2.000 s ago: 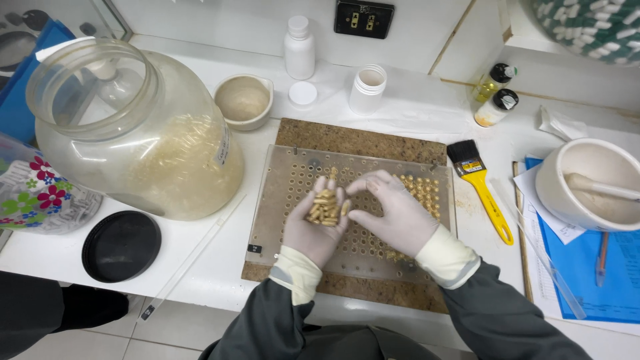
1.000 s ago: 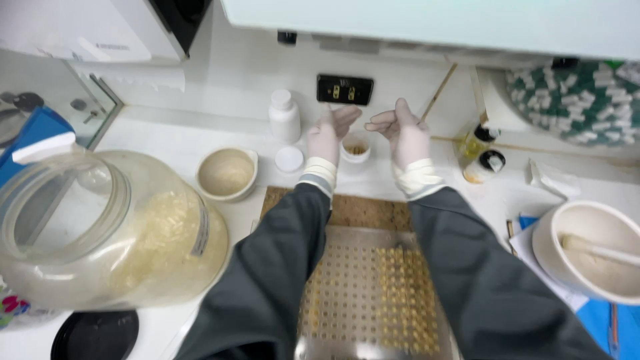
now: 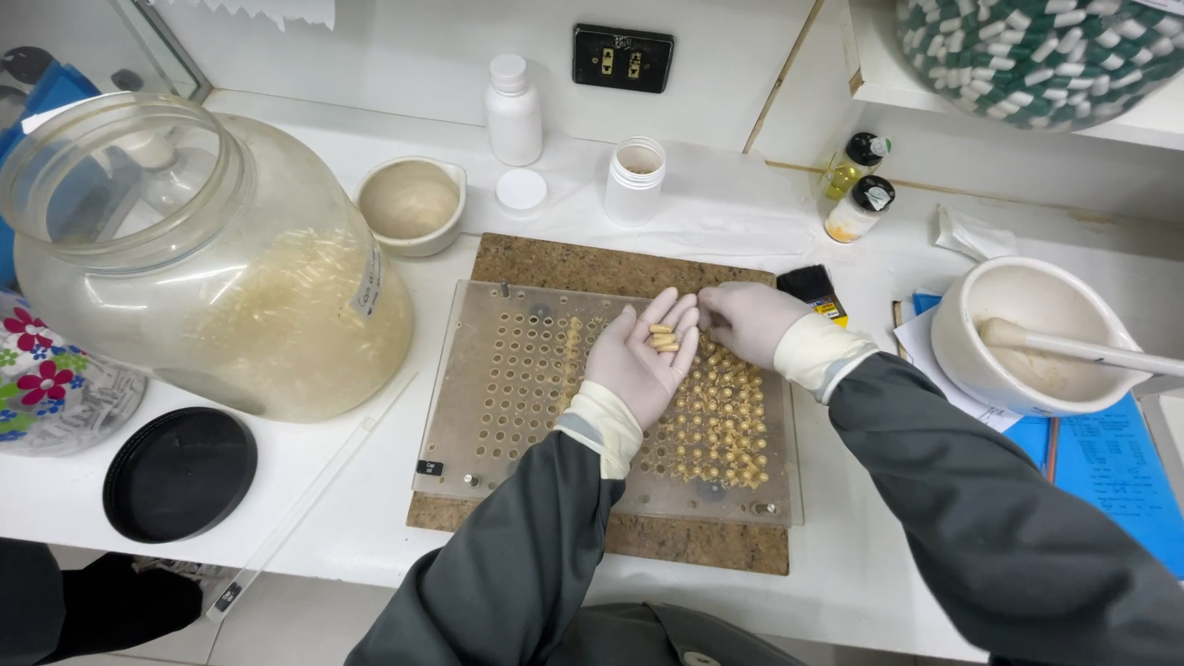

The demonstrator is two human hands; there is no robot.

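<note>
My gloved left hand (image 3: 643,361) is palm up over the middle of a capsule-filling plate (image 3: 453,407), with several tan filled capsules (image 3: 663,339) resting on its fingers. My gloved right hand (image 3: 745,324) is just to the right, fingers bent down at the plate's upper right; whether it pinches a capsule cannot be told. Capsules stand in rows across the plate's right part (image 3: 731,425), and one column shows left of my left hand. Other holes at the left look unfilled. A granite-like board (image 3: 647,264) lies beneath. Behind stands an uncapped white bottle (image 3: 635,180) with capsules inside.
At left are a big jar of pale capsules (image 3: 305,305), a black lid (image 3: 180,474), a clear strip (image 3: 314,490) and a small mortar (image 3: 413,203). A capped bottle (image 3: 513,111) and white cap (image 3: 521,192) stand behind. Right are a brush (image 3: 814,291), vials (image 3: 858,208) and a mortar with pestle (image 3: 1036,342).
Both hands have come back from the uncapped bottle to the plate. My left palm carries fewer capsules than two seconds ago, and the bottle that looked empty then holds some. The view has shifted.
</note>
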